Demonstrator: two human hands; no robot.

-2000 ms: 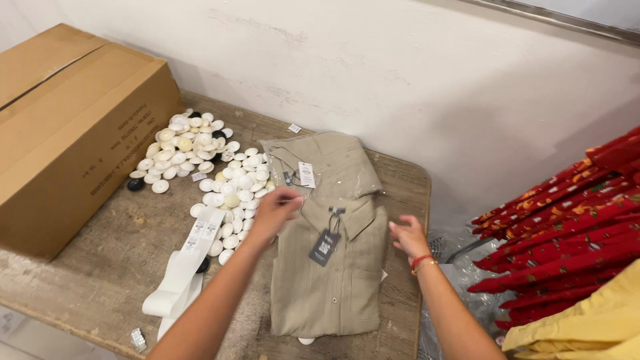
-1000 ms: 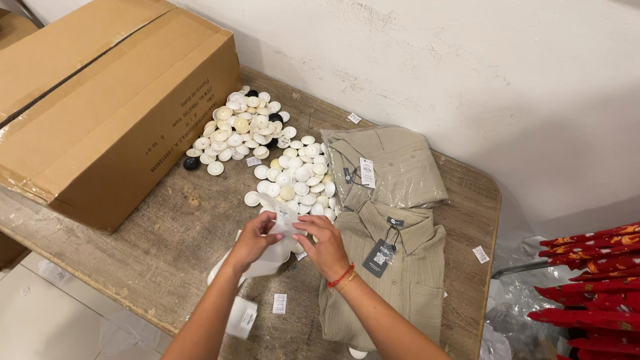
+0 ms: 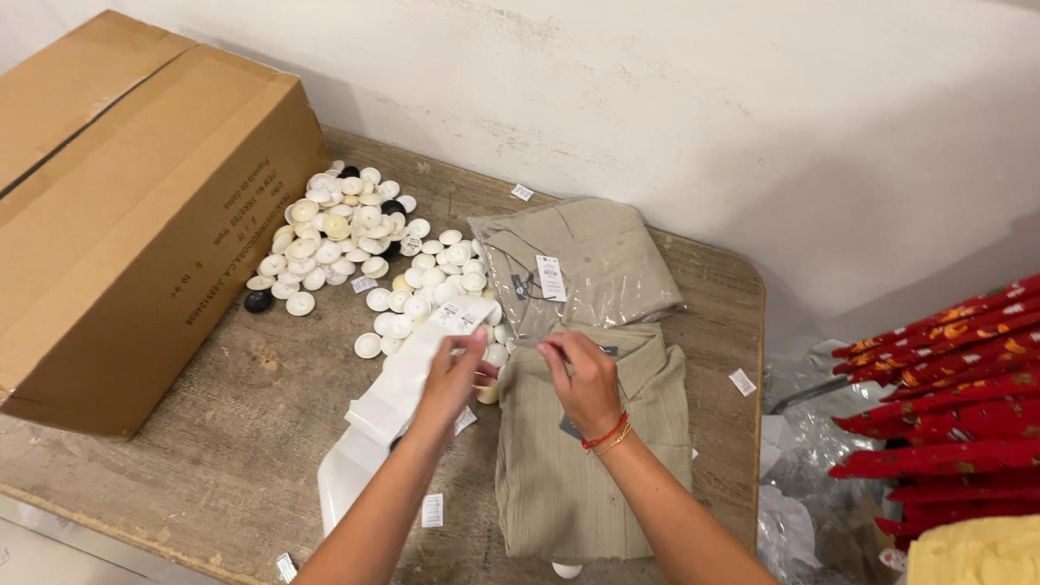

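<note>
My left hand (image 3: 459,378) is over the end of a strip of white adhesive labels (image 3: 390,394), its fingers apart. Over the collar of a folded beige shirt (image 3: 589,504), my right hand (image 3: 581,378) pinches a small, thin, pale piece, seen nearly edge-on; what it is cannot be told. A dark hang tag (image 3: 570,427) on this shirt is mostly covered by my right hand. Behind it lies another beige shirt (image 3: 617,260) in a clear plastic bag, with a white price tag (image 3: 551,279). White, cream and black plastic security tags (image 3: 325,244) are piled left of the shirts.
A large cardboard box (image 3: 162,268) bearing print stands on the left of the wooden table (image 3: 244,479). Loose labels (image 3: 432,510) are scattered on the tabletop. A wall (image 3: 569,97) rises behind. Red patterned garments (image 3: 959,390), yellow fabric (image 3: 975,552) and clear plastic (image 3: 812,447) are at right.
Both hands went from beside the folded shirt to the label strip, where they were together one second ago. Now they are apart, the right one over the shirt's collar with a small pale piece.
</note>
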